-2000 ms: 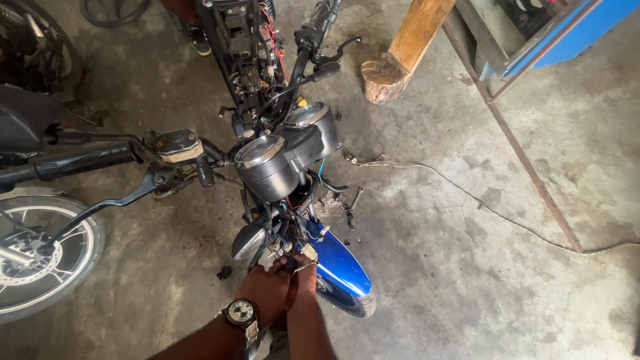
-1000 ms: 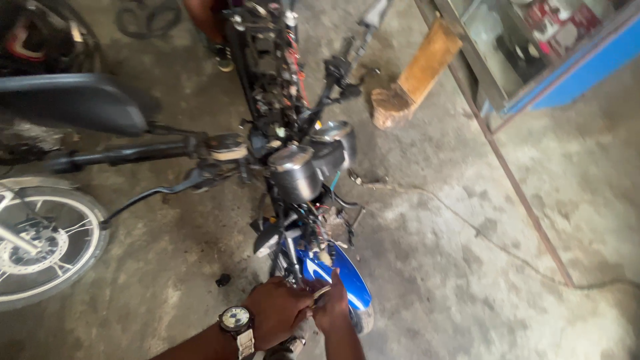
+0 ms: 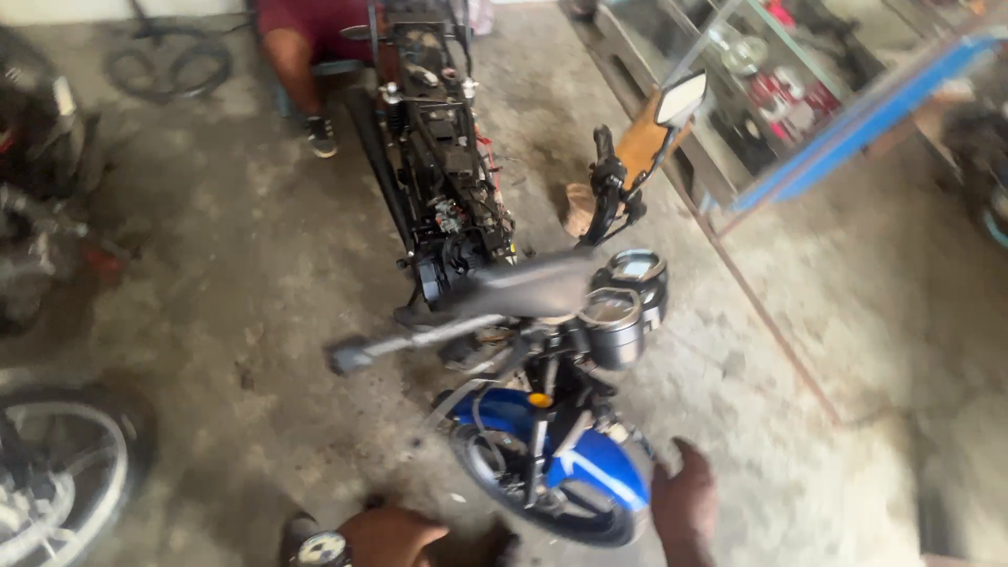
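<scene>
My left hand point(image 3: 394, 535), with a wristwatch point(image 3: 321, 549) at the wrist, is at the bottom, left of the motorcycle's front wheel point(image 3: 551, 504); it touches nothing I can see, and its lower part is cut off. My right hand point(image 3: 685, 492) is just right of the blue front fender point(image 3: 602, 465), thumb and fingers apart, with no object visible in it. Above the fender are two round instrument gauges point(image 3: 614, 327) and the blurred handlebar point(image 3: 417, 336). Wires point(image 3: 622, 431) hang beside the fork. The stripped motorcycle frame point(image 3: 449, 142) runs up behind.
Another motorcycle's wheel point(image 3: 118, 472) stands at lower left. A person's leg point(image 3: 295, 71) is beside the frame at the top. A wooden block point(image 3: 579, 209), a glass display case point(image 3: 756, 87) with a blue edge, and a metal strip point(image 3: 776, 335) on the concrete floor lie to the right.
My hands, together at the front of the motorcycle before, are now apart on either side of the wheel. The handlebar and front wheel have turned. The view has shifted.
</scene>
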